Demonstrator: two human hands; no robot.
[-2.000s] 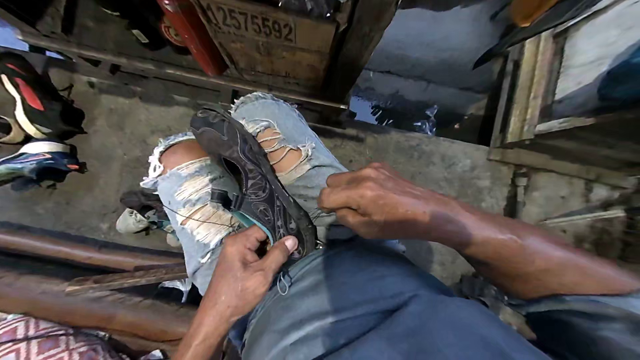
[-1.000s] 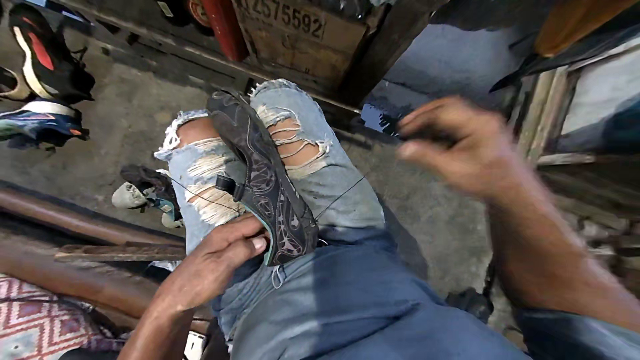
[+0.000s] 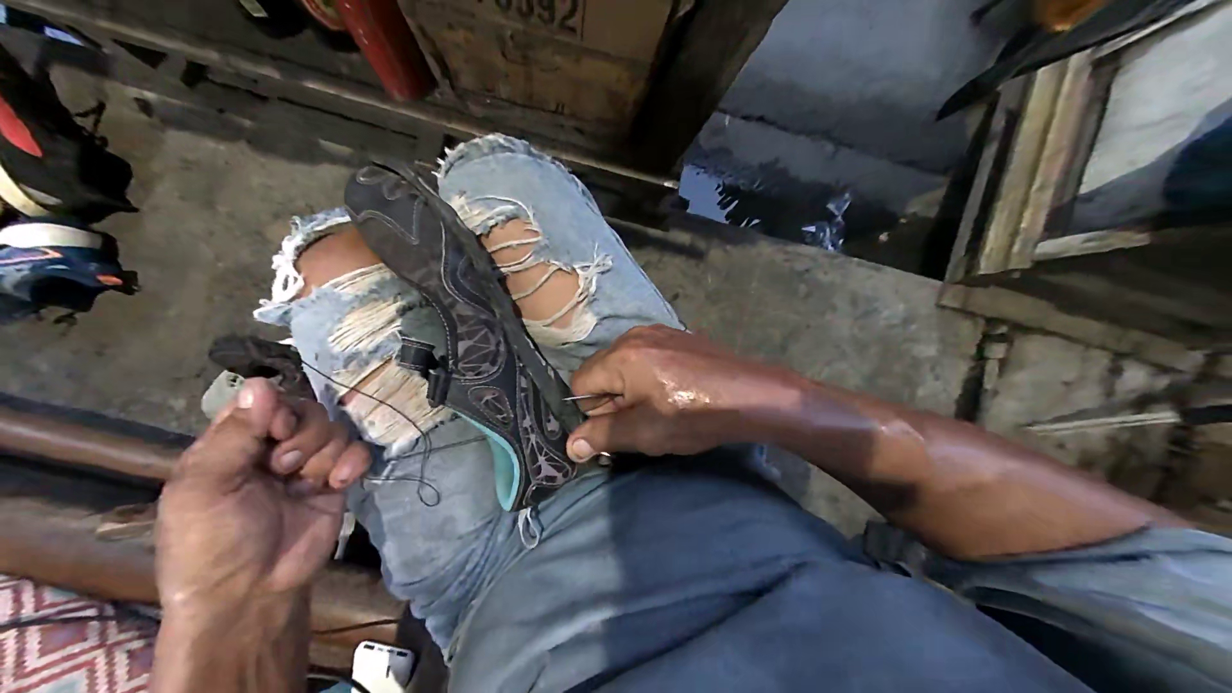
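Observation:
A dark sandal-like shoe (image 3: 462,289) with a teal lining lies on its side across ripped jeans (image 3: 577,241), its heel end toward my waist. Beside the heel end, my right hand (image 3: 640,395) pinches a thin metal needle or awl (image 3: 589,397) against the edge of the sole. Raised to the left of the shoe is my left hand (image 3: 265,472), palm up with curled fingers; whether it grips the thread is hard to see. A dark thread (image 3: 423,462) loops over the jeans between that hand and the shoe.
Several shoes (image 3: 58,236) lie on the concrete floor at the left, and another shoe (image 3: 255,361) sits beside the knee. Brown pipes or poles (image 3: 87,438) run along the left. A wooden crate (image 3: 539,67) stands ahead, a wooden frame (image 3: 1039,173) at the right.
My left hand has let go of the shoe and moved away to the left. My right hand, out to the right one second ago, is back at the sole edge.

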